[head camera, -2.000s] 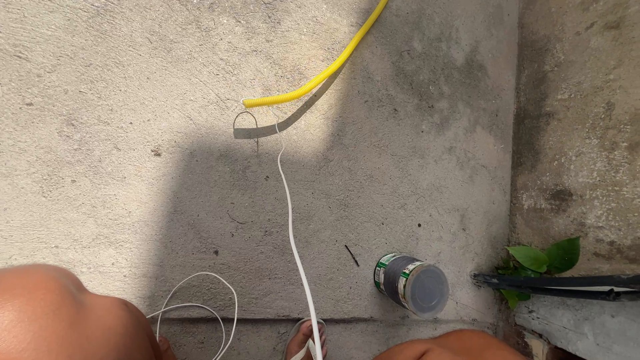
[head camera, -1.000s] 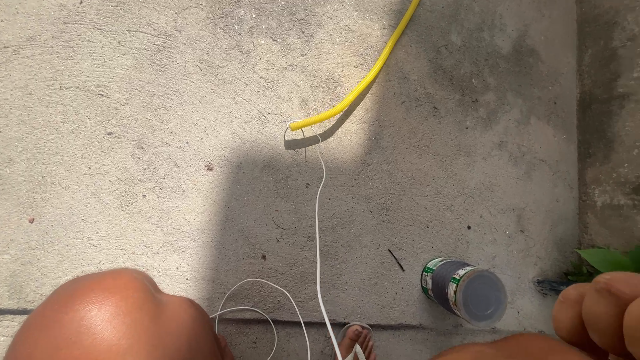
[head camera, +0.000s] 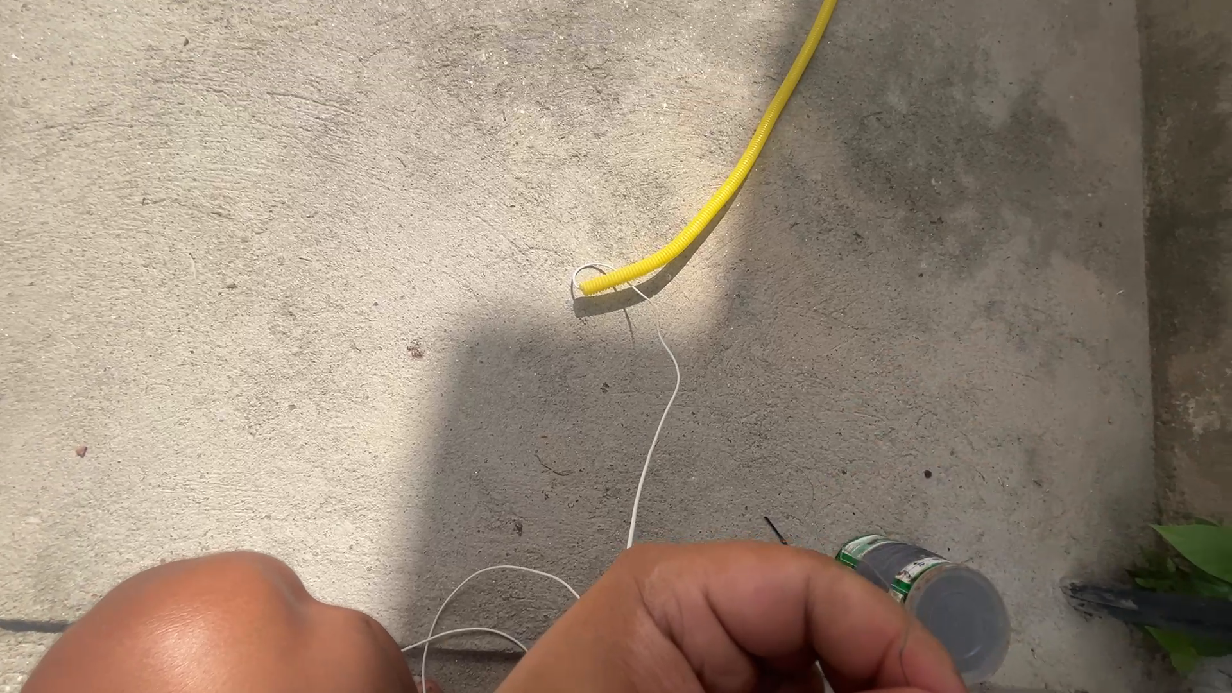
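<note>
My left hand is at the bottom, right of centre, with its back up and its fingers curled to the right. The frame's lower edge cuts off its fingertips and hides any grip. A fine line shows near the index fingertip. My right hand is out of view. A thin white cable runs up from behind my left hand to the end of a yellow corrugated conduit, where it makes a small loop. More of the white cable lies in loose loops left of the hand.
A bare knee fills the lower left. Right of my hand, a can with a green and white label lies on its side on the concrete floor. A dark bar and green leaves are at the wall's base.
My left hand has come into view at the bottom. The fingers seen at the right edge a second ago are gone. The conduit's end and the cable loop sit differently in the view, which has shifted.
</note>
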